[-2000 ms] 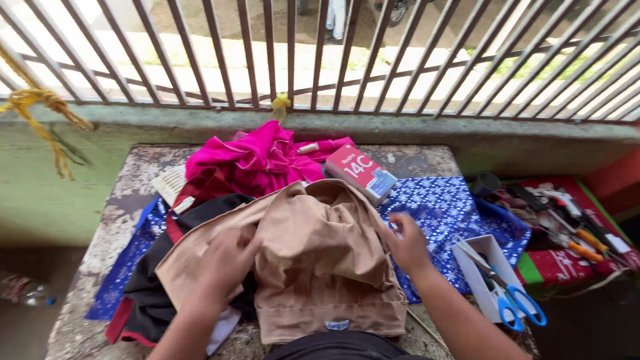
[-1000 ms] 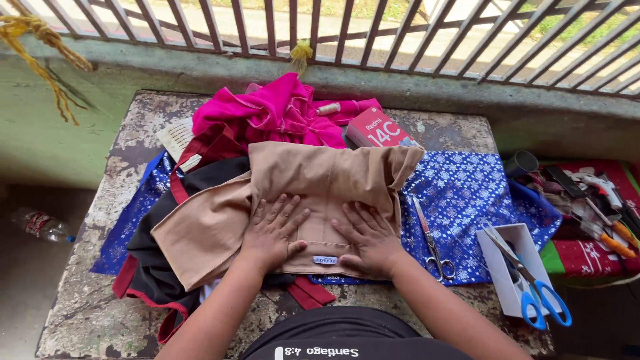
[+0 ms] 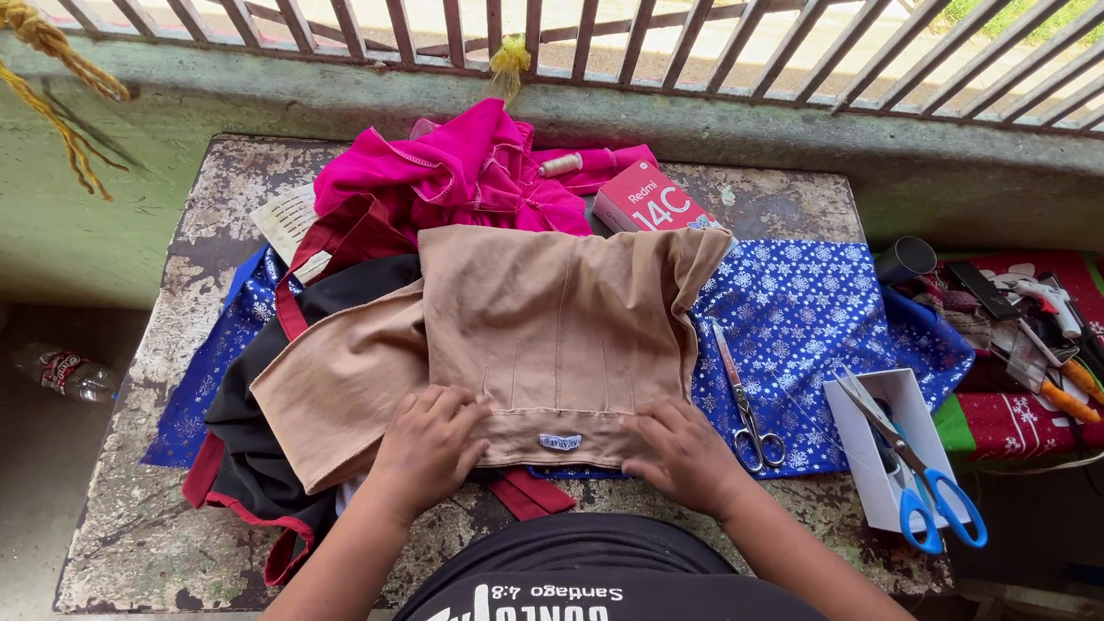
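Note:
A tan fabric garment [image 3: 552,328] lies spread in front of me, its waistband with a small sewn label along the near edge. My left hand [image 3: 435,444] holds the waistband's left end, fingers on top and thumb toward the label. At the right end, my right hand [image 3: 686,453] grips the same band in the same way. Another tan part of the cloth [image 3: 345,388] extends to the left over a black garment with dark red trim [image 3: 250,431]. Small metal scissors [image 3: 746,405] rest on blue snowflake-patterned fabric [image 3: 793,328] to the right.
Behind the garment lie magenta cloth [image 3: 466,172], a thread spool [image 3: 561,165] and a red phone box [image 3: 647,198]. Blue-handled scissors [image 3: 923,483] lean in a white box [image 3: 871,457]. Farther right, a glue gun [image 3: 1048,302] sits among tools. A barred window rises beyond the worn table [image 3: 112,517].
The tan garment, bunched two seconds ago, now lies flatter. Since one second ago my hands have moved from flat on the cloth, fingers spread, out to the waistband's two ends.

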